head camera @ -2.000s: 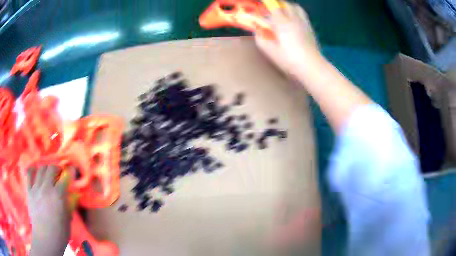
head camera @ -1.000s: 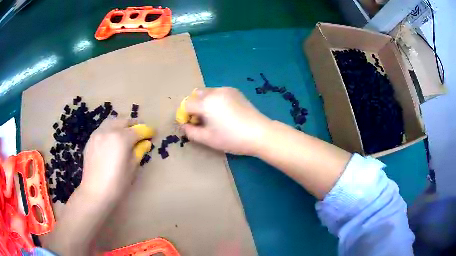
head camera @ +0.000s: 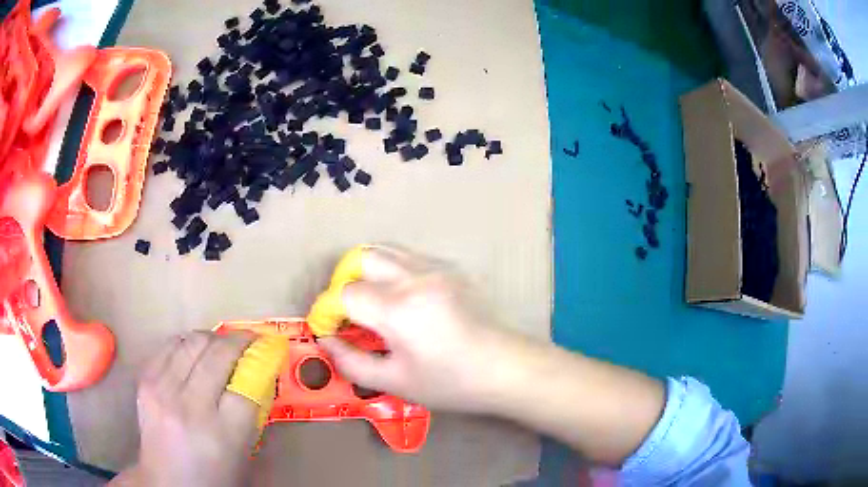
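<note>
An orange controller grip shell (head camera: 328,411) lies on the cardboard near me, ribbed inner side up, its handles towards me. My left hand (head camera: 214,395) holds its left end, a yellow finger cot on the thumb. My right hand (head camera: 409,328), with yellow finger cots, has its fingertips at the shell's upper rim. Whether the right fingertips pinch a small piece cannot be seen. Small black square pieces (head camera: 276,105) lie in a wide heap on the cardboard beyond my hands.
Orange shells (head camera: 29,114) are piled at left, one (head camera: 112,143) lapping onto the cardboard sheet (head camera: 476,219). Black bits (head camera: 650,185) trail on the green surface. An open cardboard box (head camera: 714,190) of black pieces stands at right.
Both hands have moved from the black heap to the shell near me; my left hand now holds it. The view has shifted, and the far single shell is out of view.
</note>
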